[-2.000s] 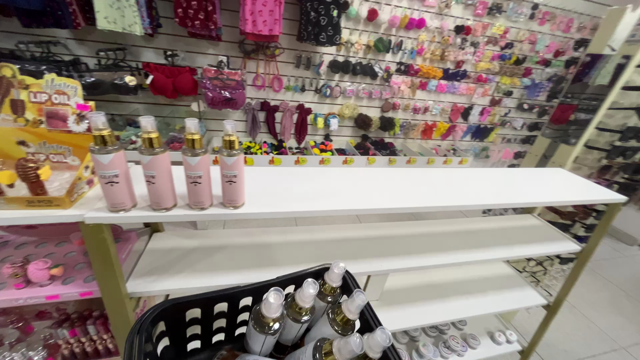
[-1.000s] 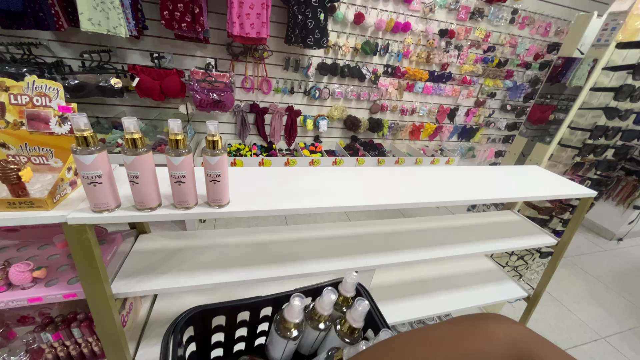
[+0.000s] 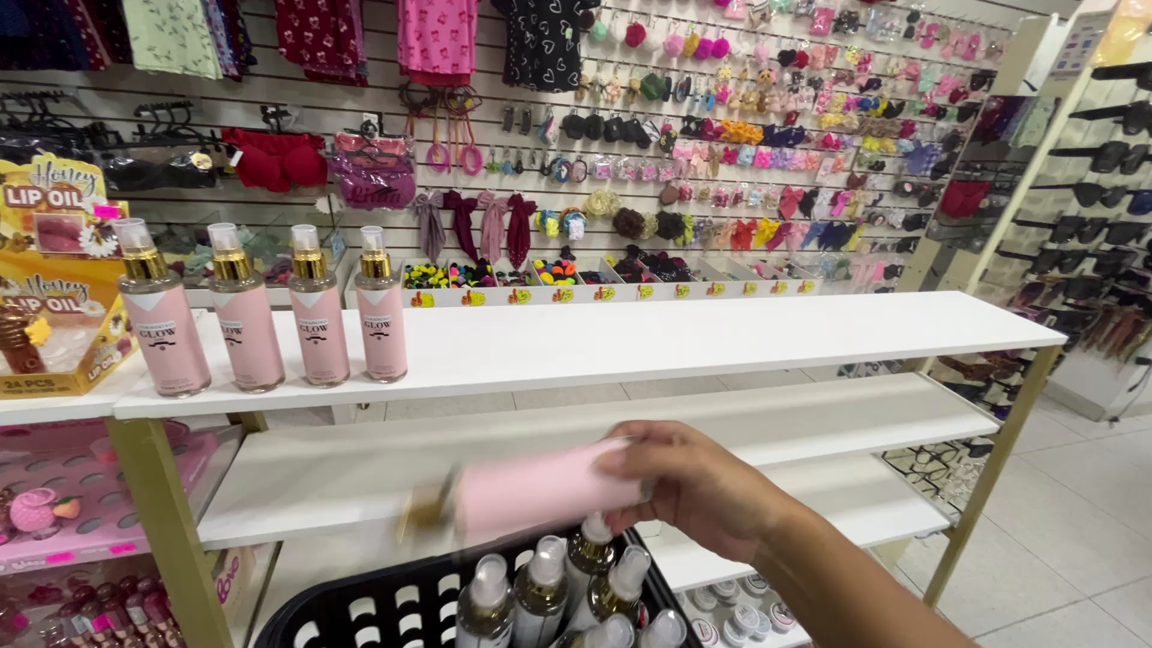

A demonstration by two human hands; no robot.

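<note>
My right hand (image 3: 688,477) grips a pink spray bottle (image 3: 549,486) by its base end; the bottle lies nearly sideways, its gold collar and cap pointing left, blurred by motion. It is above a black plastic basket (image 3: 369,589) holding several spray bottles with clear caps and gold collars (image 3: 542,580). Several pink spray bottles, among them the rightmost one (image 3: 382,315), stand upright in a row at the left end of the white top shelf (image 3: 684,333). My left hand is out of view.
A yellow lip oil display box (image 3: 54,279) stands left of the row. Lower white shelves (image 3: 810,414) lie below the top one, with small round containers (image 3: 742,621) at the bottom. Behind is a wall of hanging hair accessories (image 3: 738,135) and clothes. Sunglasses (image 3: 1107,157) hang at the right.
A second ago only a blurred part of my arm showed at the bottom edge. Now my right hand is in view above the basket with a pink bottle. The row on the top shelf is unchanged.
</note>
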